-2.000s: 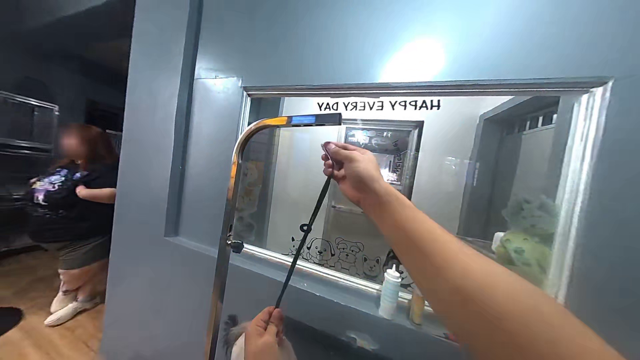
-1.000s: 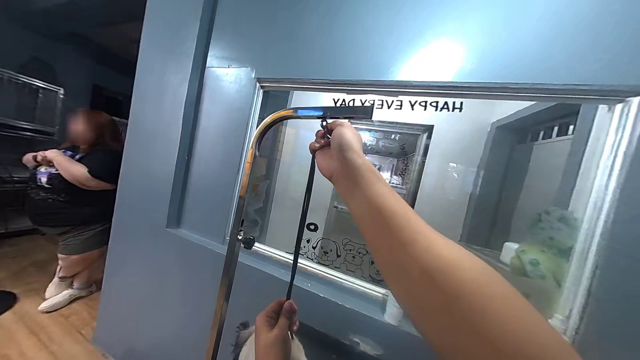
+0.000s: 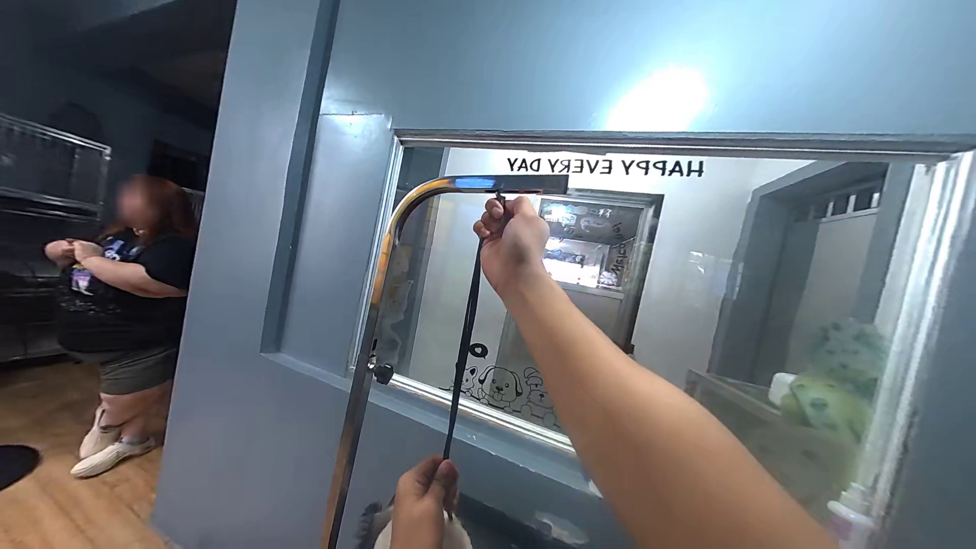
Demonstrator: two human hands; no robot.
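A curved metal grooming arm (image 3: 385, 263) rises in front of the window, its dark end bar reaching right. My right hand (image 3: 512, 232) is raised just under that bar, its fingers closed on the upper end of a black strap; the fastening itself is mostly hidden by the fingers. The black strap (image 3: 470, 313) runs down taut to my left hand (image 3: 427, 496), which pinches its lower part at the bottom of the view. Beside and behind my left hand shows a pale, furry shape, mostly hidden, whose kind I cannot tell. A black knob (image 3: 383, 373) sits on the arm's post.
The window (image 3: 686, 305) with a metal frame bears lettering and dog drawings. A white bottle (image 3: 852, 515) stands at the lower right, near the sill. At left, past the wall edge (image 3: 206, 267), a person (image 3: 126, 305) stands on the wooden floor near metal cages (image 3: 53, 168).
My right hand has moved up from beside the bar's end to just beneath the bar, further along towards the bend. My left hand still holds the strap low down.
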